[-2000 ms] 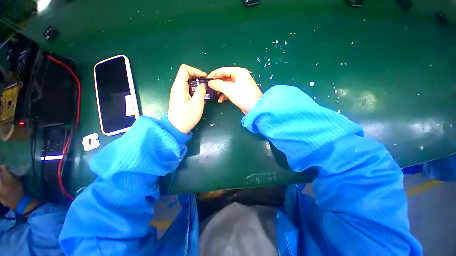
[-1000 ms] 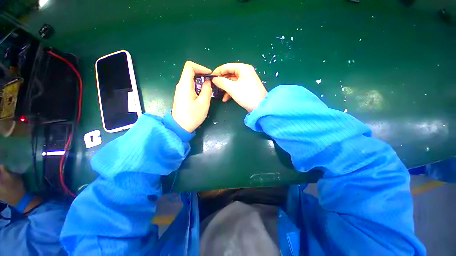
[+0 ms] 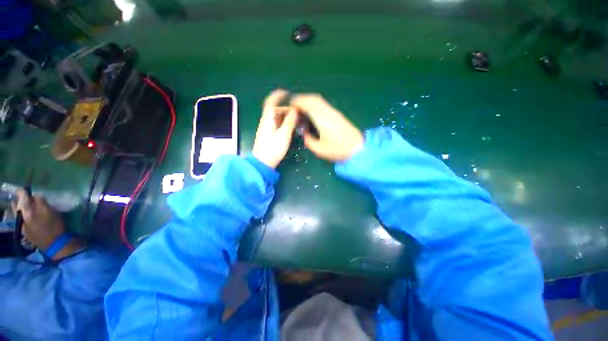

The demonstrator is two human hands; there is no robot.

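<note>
A small black unit (image 3: 302, 124) is between the fingers of both hands above the green surface. It is blurred and mostly covered by the fingers. My left hand (image 3: 275, 133) holds it from the left, fingers bent over its far side. My right hand (image 3: 328, 130) closes on it from the right, its fingertips meeting the left ones. Which part each fingertip touches cannot be told. White specks (image 3: 405, 104) are scattered on the surface to the right of my hands.
A phone (image 3: 215, 130) and a notched white piece (image 3: 173, 183) lie at left. Beyond them stands black equipment (image 3: 133, 120) with a red cable. Another person's hand (image 3: 41, 223) is at far left. More black units (image 3: 303, 34) sit along the far side. The green surface's edge (image 3: 327, 272) is near my body.
The view has shifted left and farther forward, so the phone and equipment appear more to the right and more far units show. Both hands still hold the unit, with fingers now more closed over it.
</note>
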